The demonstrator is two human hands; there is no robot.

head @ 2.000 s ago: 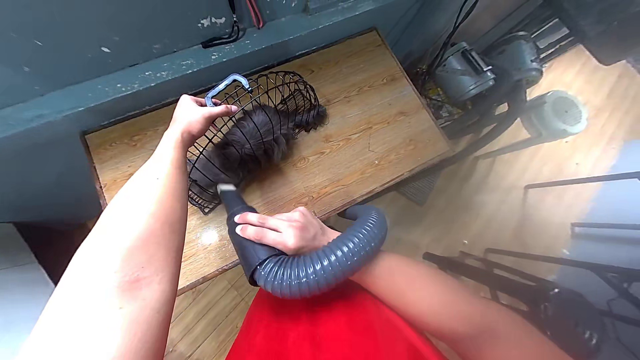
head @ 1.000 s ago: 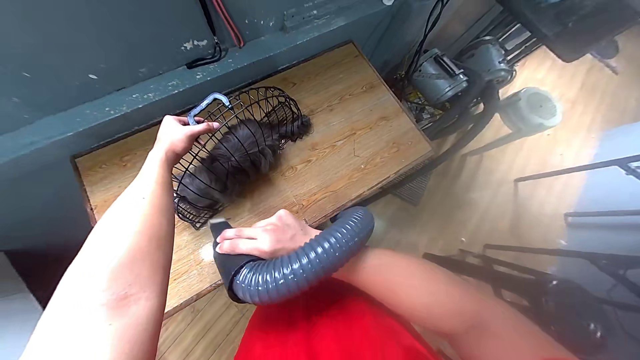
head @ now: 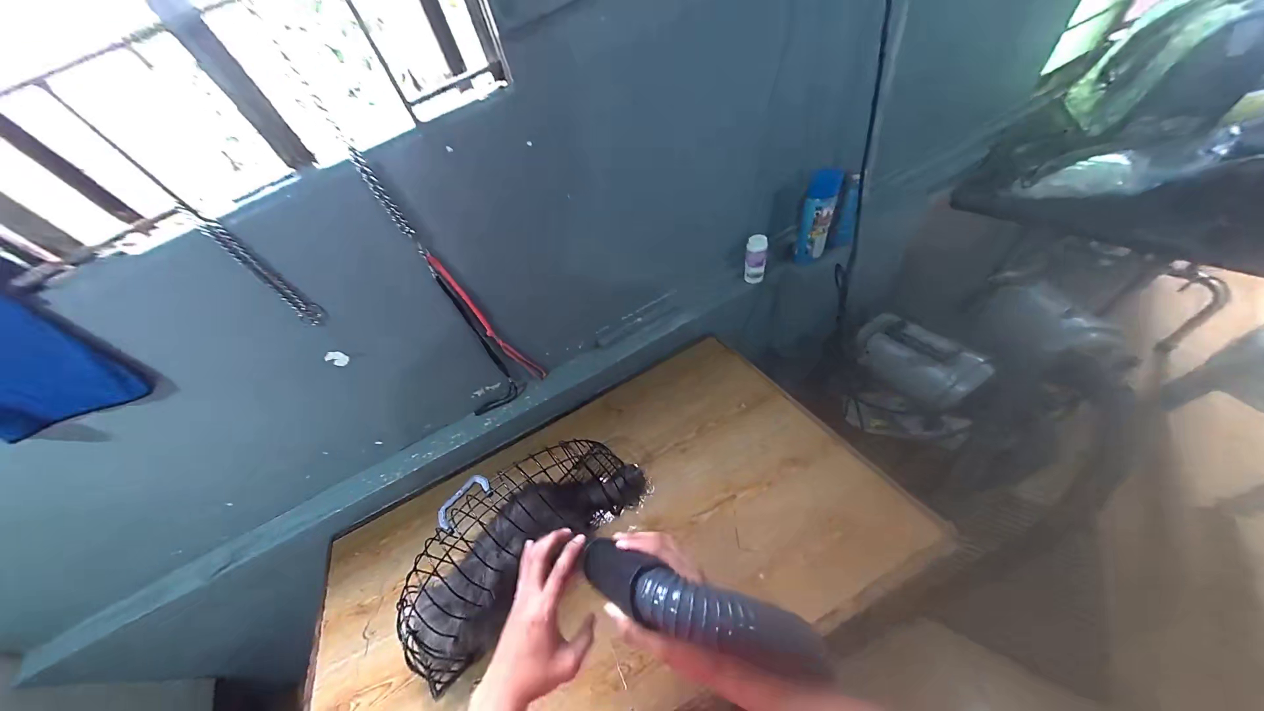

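A dark-furred animal [head: 494,563] lies inside a black wire cage [head: 434,592] with a pale blue handle [head: 461,502], on a wood-topped table [head: 731,494]. My left hand [head: 543,622] is at the cage's near side, fingers spread against or just over the wires; it is off the handle. Around the black nozzle [head: 614,573] of a grey ribbed hose [head: 711,617] my right hand [head: 662,592] is closed, with the nozzle's end close to the cage and my left fingertips.
Grey blower machines [head: 923,360] stand on the floor beyond the table's right edge. A white bottle [head: 755,259] and a blue container [head: 820,215] sit on the wall ledge. Chains [head: 380,193] and a red-and-black leash [head: 484,321] hang from the wall behind.
My left hand has let go of the cage handle and moved to the cage's near side. The nozzle in my right hand now points toward the cage's middle. The view has swung up toward the window.
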